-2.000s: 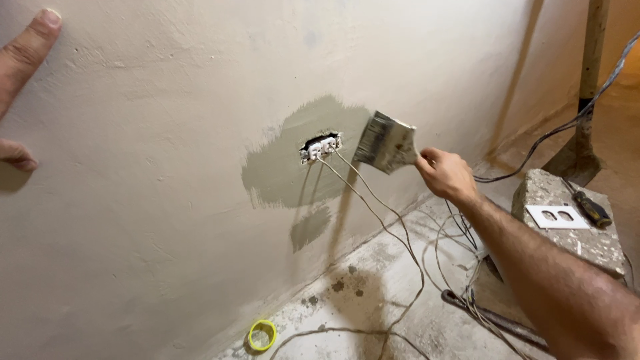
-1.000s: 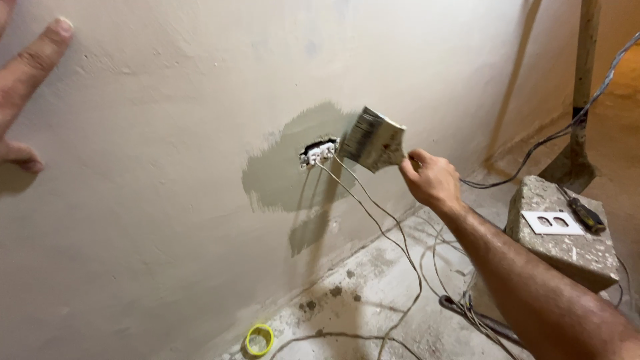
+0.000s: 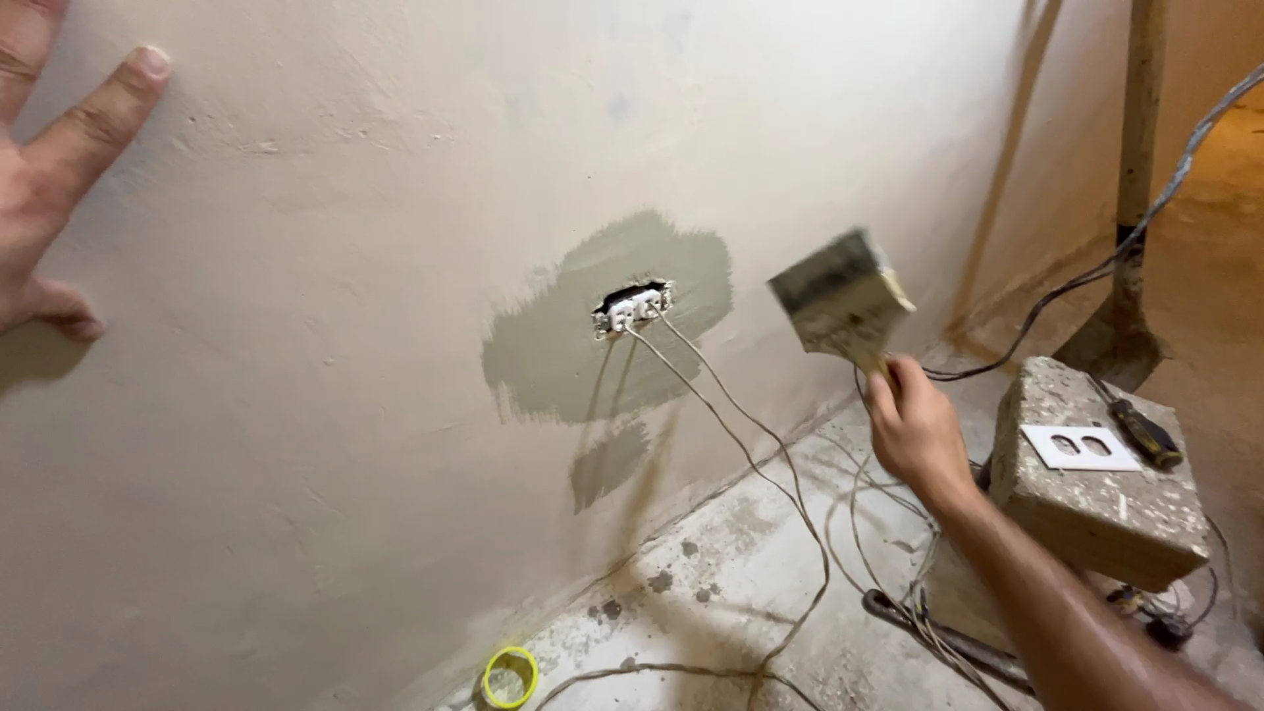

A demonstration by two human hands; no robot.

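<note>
My right hand point(image 3: 918, 420) grips the handle of a wide paintbrush point(image 3: 839, 296), its bristles up and to the left, apart from the wall. My left hand point(image 3: 59, 168) is spread at the upper left, fingers apart and holding nothing; its thumb and a fingertip look to be against the plaster wall point(image 3: 326, 296). Between the hands, a white electrical outlet point(image 3: 637, 308) sits tilted in a rough wall opening, two thin wires point(image 3: 731, 395) running from it to the floor. A damp-looking grey-green patch point(image 3: 553, 355) surrounds the outlet, with a smaller patch point(image 3: 610, 464) below.
At the right, a rough block point(image 3: 1096, 513) bears a white outlet cover plate point(image 3: 1079, 447) and a screwdriver point(image 3: 1144, 433). Behind it stands a shovel point(image 3: 1131, 296) near a twisted cable point(image 3: 1185, 163). On the floor lie a yellow ring point(image 3: 511, 678), loose wires and a dark curved bar point(image 3: 948, 642).
The brush in my right hand has moved from close beside the outlet out to the right, away from the grey-green patch. More of my left hand shows at the left edge.
</note>
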